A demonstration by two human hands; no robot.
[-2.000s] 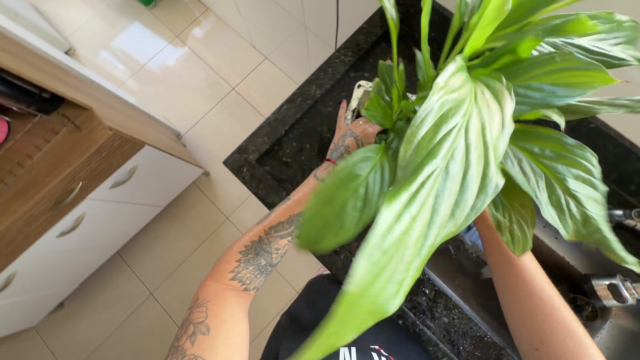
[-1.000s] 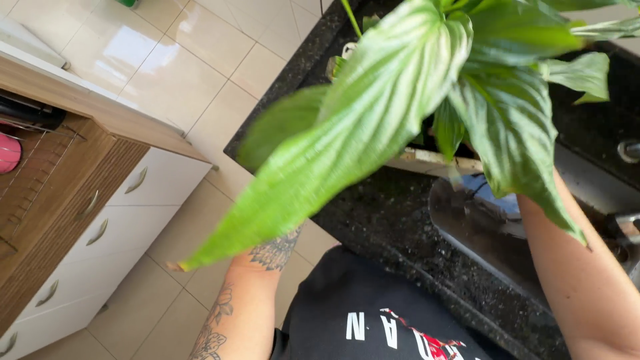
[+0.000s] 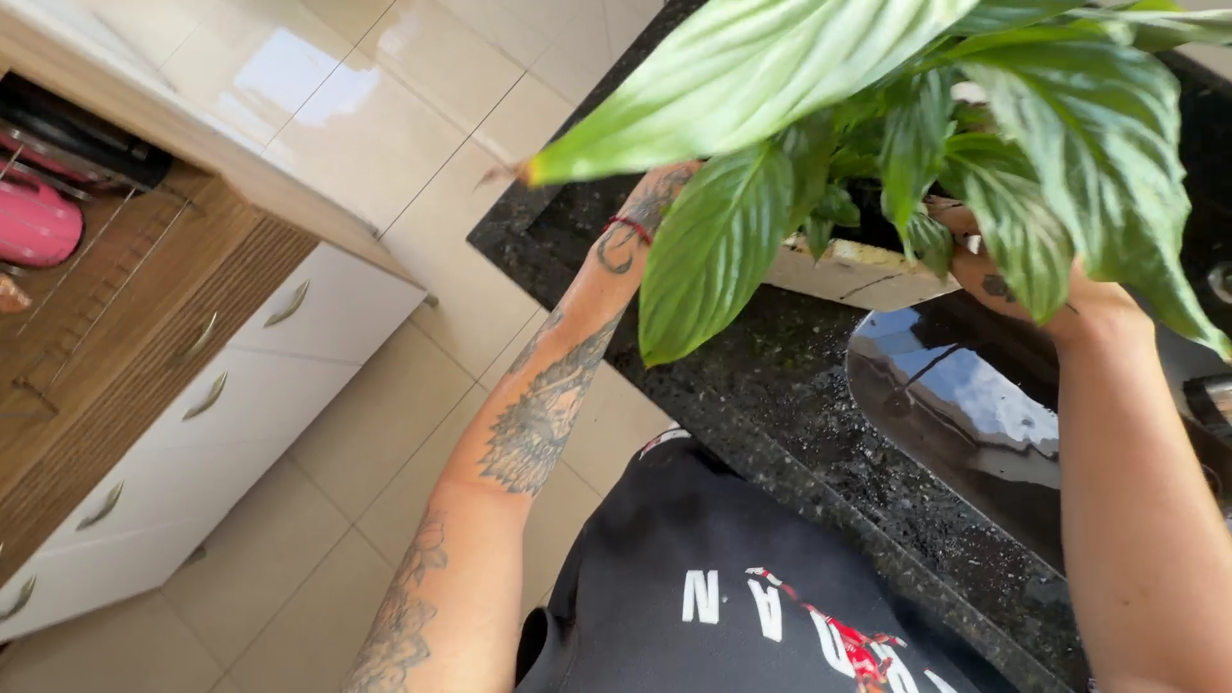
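Note:
A broad-leaved green potted plant (image 3: pixel 731 250), its leaves large and glossy, stands in a whitish rectangular planter (image 3: pixel 857 274) over the dark granite countertop (image 3: pixel 770 375). My left hand (image 3: pixel 674 178) reaches to the planter's left end; leaves cover its fingers, so its grip cannot be made out. At the right end, my right hand (image 3: pixel 991 265) is on the planter's edge, partly behind hanging leaves, with fingers bent over the rim. Dark soil shows faintly between the leaves.
Right of the planter lies a metal sink (image 3: pixel 962 385) with reflections, and part of a faucet (image 3: pixel 1218 399) shows at the edge. Water drops and dirt specks dot the counter. White drawers (image 3: pixel 250 385) under a wooden shelf, with a pink item (image 3: pixel 38 221), stand across the tiled floor.
The leaves have shifted, and the planter's side and my right hand now show more plainly. My left wrist, hidden behind a leaf one second ago, is visible again.

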